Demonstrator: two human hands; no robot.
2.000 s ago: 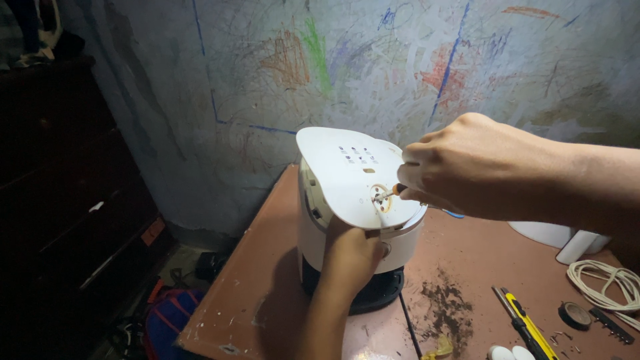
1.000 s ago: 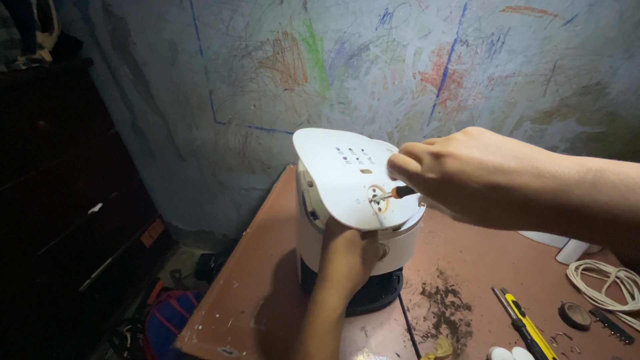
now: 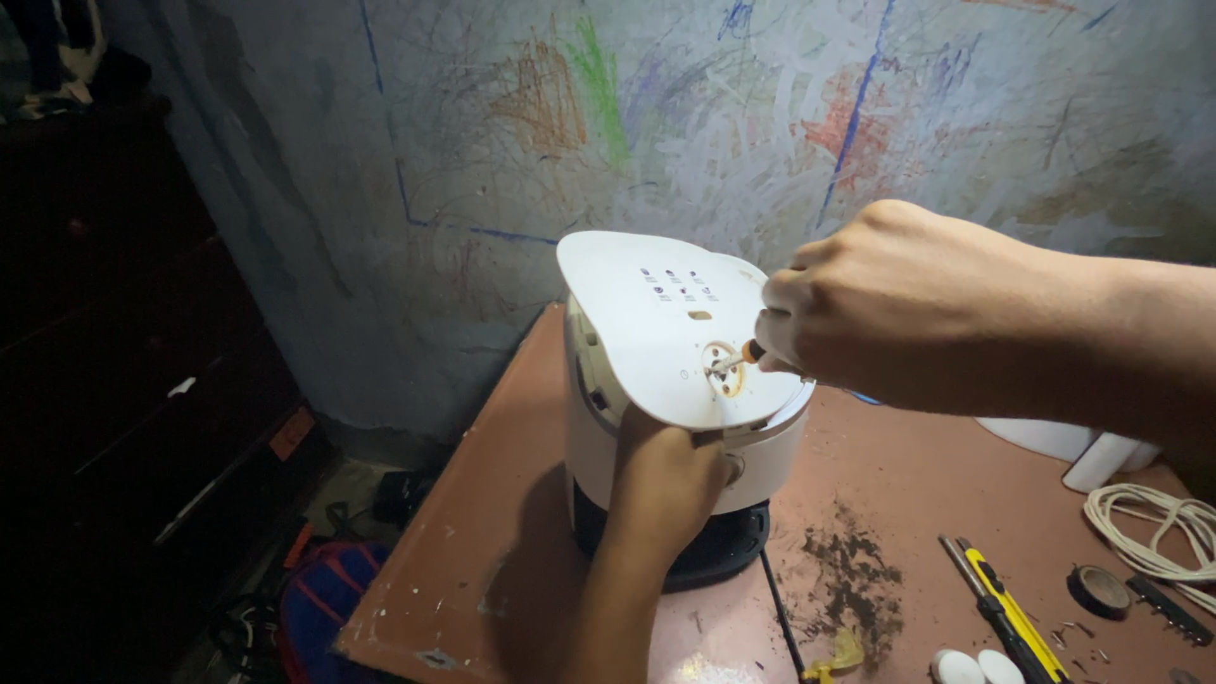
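Note:
A white appliance with a dark base stands upright on the table. Its white top panel, printed with small icons, sits tilted and lifted off the body. My left hand reaches under the panel's front edge and supports it; its fingertips are hidden. In my right hand is a screwdriver with an orange and black handle, its tip in the round recess of the panel. The recess has several small holes.
On the brown table lie a yellow utility knife, a black-handled tool, a tape roll, a coiled white cable, white round knobs, dark dirt and small screws. A marked wall rises behind.
My right hand has shifted and turned slightly around the screwdriver, whose tip stays in the round recess. My left hand and the panel have hardly moved.

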